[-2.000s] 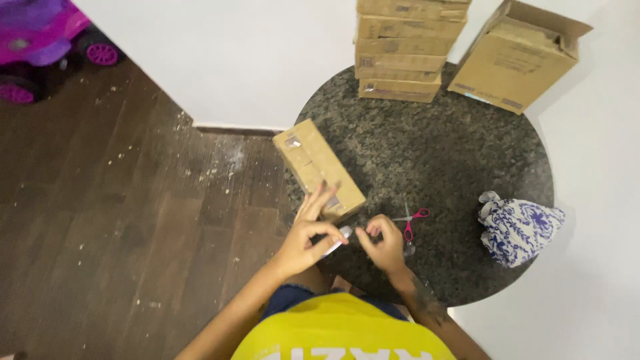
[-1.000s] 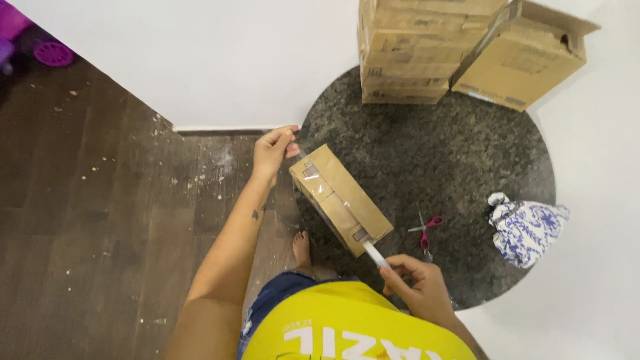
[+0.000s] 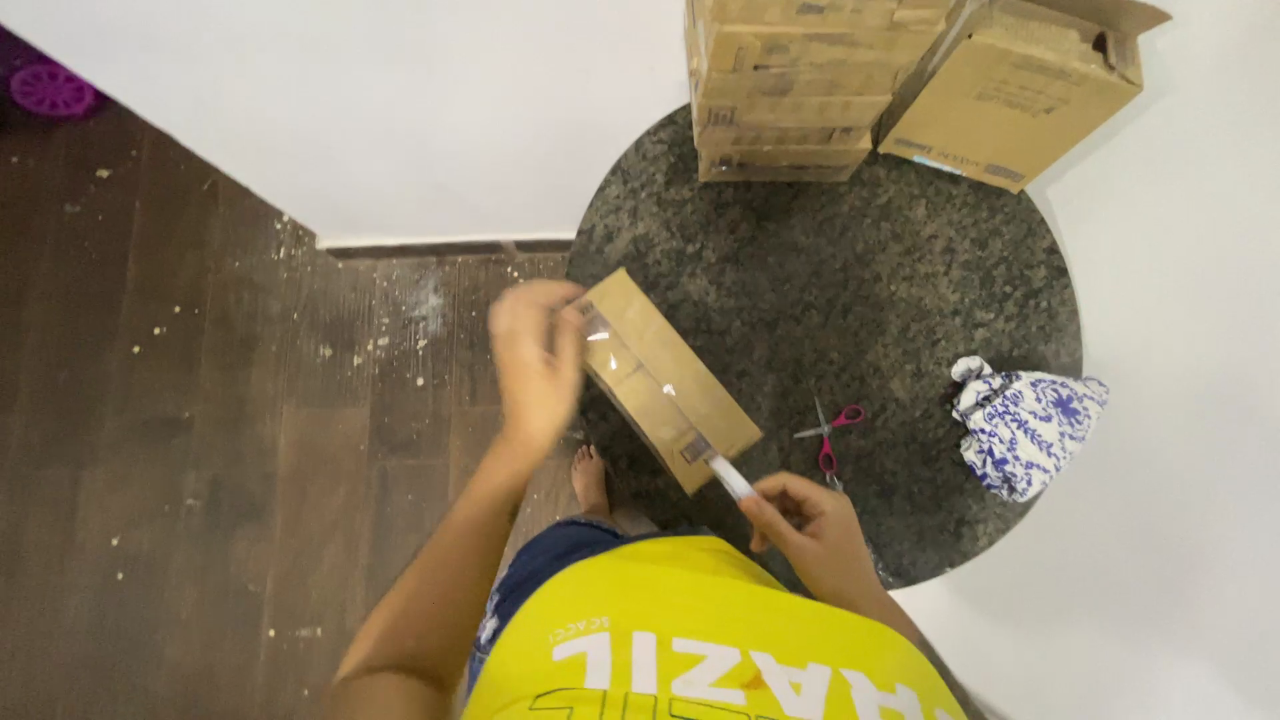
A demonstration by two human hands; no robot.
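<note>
A small cardboard box (image 3: 690, 370) lies at a slant on the near left edge of the round dark stone-patterned table (image 3: 840, 290). Clear tape (image 3: 640, 375) runs along its top. My left hand (image 3: 540, 355), blurred, is at the box's far left end, its fingers at the tape there. My right hand (image 3: 805, 520) pinches the white end of a strip (image 3: 732, 477) that comes off the box's near end. Scissors with pink handles (image 3: 827, 432), blades spread, lie on the table to the right of the box.
Several cardboard boxes (image 3: 800, 90) are stacked at the table's far edge, with a larger open carton (image 3: 1020, 95) beside them. A blue-and-white patterned cloth bundle (image 3: 1030, 425) sits at the right edge. White walls border the table; a purple toy wheel (image 3: 52, 90) shows far left.
Two seconds ago both hands were close together at the box's near end. They then moved apart to its two ends, with a strip stretched along the top. The left hand has since come down onto the box's end.
</note>
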